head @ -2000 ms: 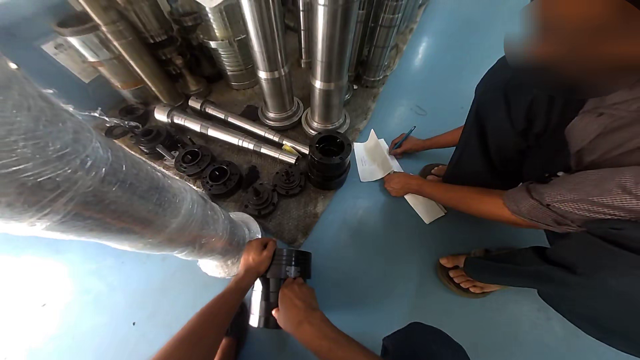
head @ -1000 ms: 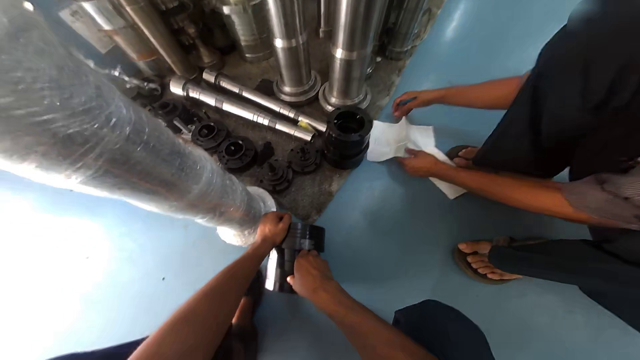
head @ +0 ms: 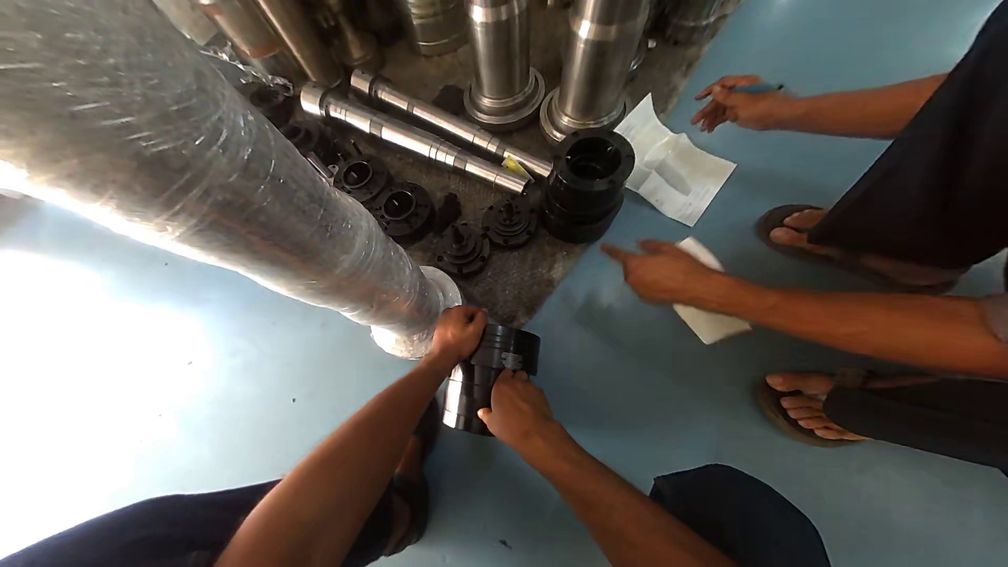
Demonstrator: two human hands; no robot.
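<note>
A black cylindrical metal part point(head: 470, 394) with a stepped, grooved wider end rests on the blue floor at the lower middle. My left hand point(head: 460, 334) grips its upper left edge, beside the foot of a large plastic-wrapped cylinder point(head: 346, 260). My right hand point(head: 516, 405) lies on the near right side of the black part, fingers bent against it below a small grey patch. What the fingertips touch underneath is hidden. Another black flanged cylinder point(head: 587, 185) stands upright at the mat's edge, away from both hands.
Steel shafts point(head: 425, 140), black flanged parts point(head: 459, 249) and upright steel cylinders point(head: 504, 63) occupy the dark mat point(head: 516, 287). At the right, a co-worker's hand holds a pen point(head: 756, 88); the other hand point(head: 669, 272) reaches left. Papers point(head: 677, 169) lie near the black cylinder.
The co-worker's hands have come away from the upper sheet, and one now extends toward the black parts. My hands stay on the black cylindrical part.
</note>
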